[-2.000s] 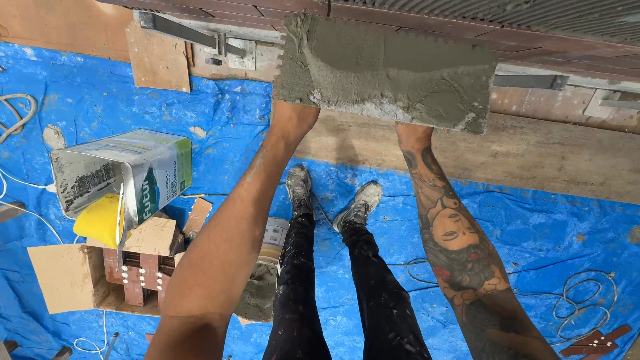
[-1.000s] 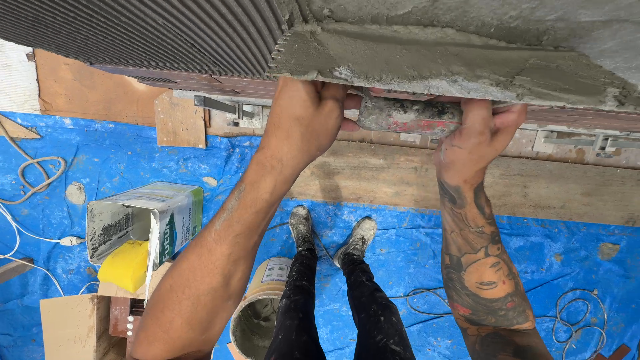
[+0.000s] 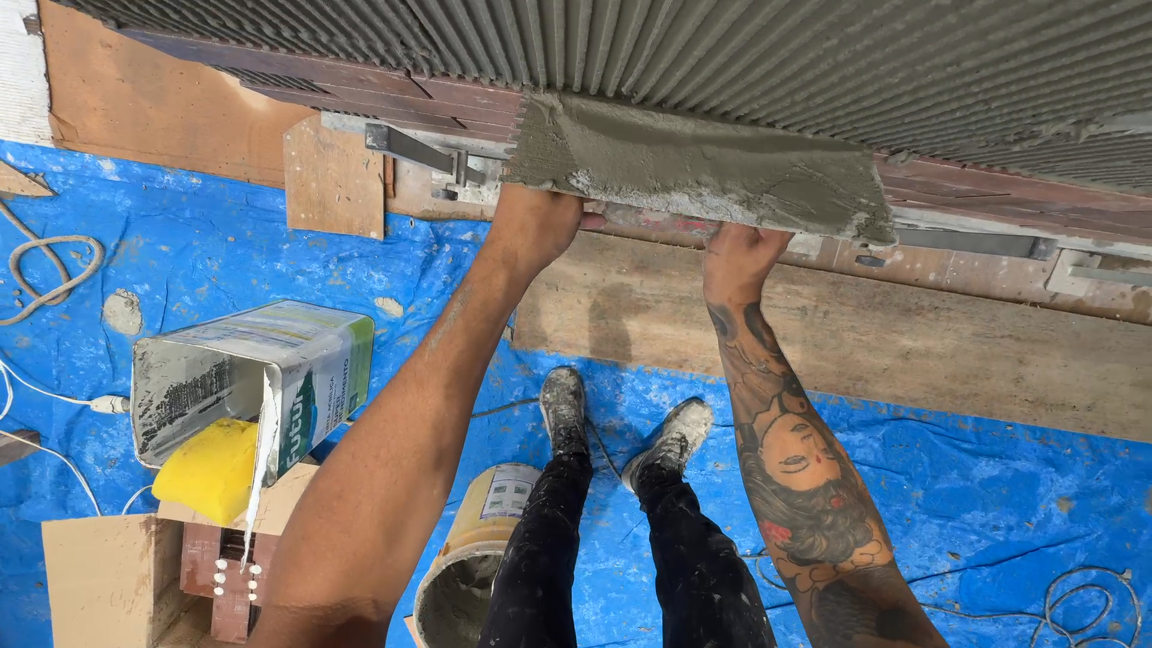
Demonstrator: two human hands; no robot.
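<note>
Both my hands are on a wide notched trowel (image 3: 702, 166), whose upper face carries a smear of grey mortar. My left hand (image 3: 540, 225) grips it under the left end, partly hidden by the blade. My right hand (image 3: 745, 256) holds it further right, with the fingertips out of sight beneath the blade. The trowel's far edge lies against the wall just below the combed grey mortar (image 3: 720, 54), which shows ridges in long fanning lines. Rows of reddish-brown tile strips (image 3: 378, 90) run beneath the ridged layer.
A metal clamp (image 3: 414, 148) juts out beside the tiles. Below lie a wooden board (image 3: 864, 333) and a blue tarp (image 3: 990, 504). An open tin (image 3: 333, 360) with a yellow sponge (image 3: 207, 472), a cardboard box (image 3: 108, 576), a mortar bucket (image 3: 463, 576) and loose cables (image 3: 1080, 594) surround my feet.
Both hands moved up the wall with the trowel, then back down to its lower edge. Ridged mortar now shows where smooth mortar was one second ago.
</note>
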